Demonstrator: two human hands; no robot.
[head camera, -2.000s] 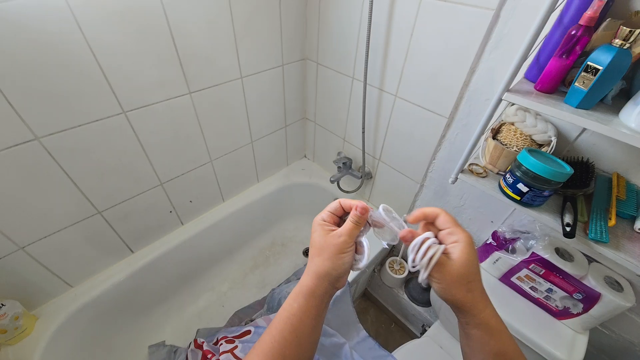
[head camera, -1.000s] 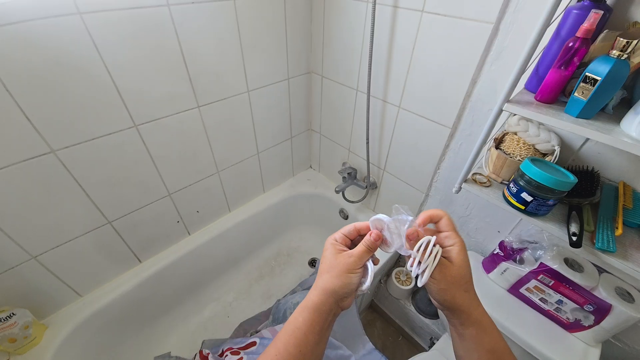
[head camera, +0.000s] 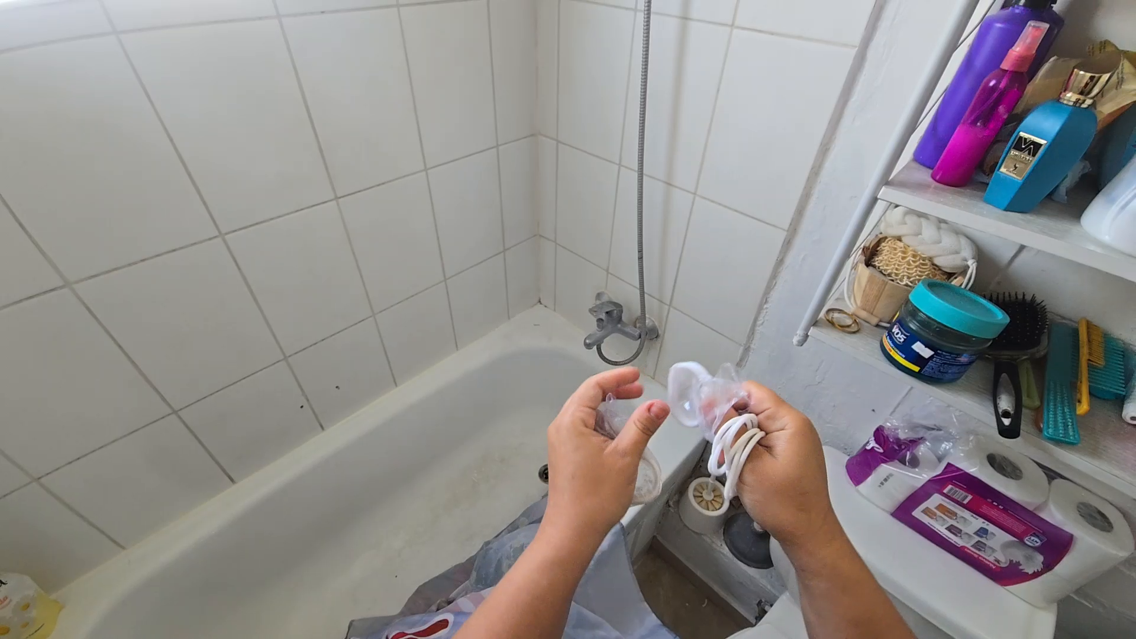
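Note:
My right hand (head camera: 781, 470) grips a crumpled piece of clear plastic (head camera: 723, 390) and several white rings (head camera: 735, 448), which hang from its fingers. At the tip of that plastic is a round white cup-like piece (head camera: 688, 393). My left hand (head camera: 595, 453) is just to its left, thumb and forefinger parted and touching nothing, while clear plastic and another round whitish piece (head camera: 648, 477) sit in its palm, partly hidden by the fingers. Below both hands, a greyish printed plastic sheet (head camera: 612, 590) drapes over the bathtub's rim.
The white bathtub (head camera: 293, 506) lies left and ahead, with a mixer tap (head camera: 612, 324) and shower hose (head camera: 641, 177) on the tiled wall. At right are shelves (head camera: 1021, 213) of bottles, a jar (head camera: 942, 330) and brushes, above toilet rolls (head camera: 994, 515) on the cistern.
My hands have come apart: the left thumb and forefinger no longer touch the white piece and plastic, which stay in my right hand.

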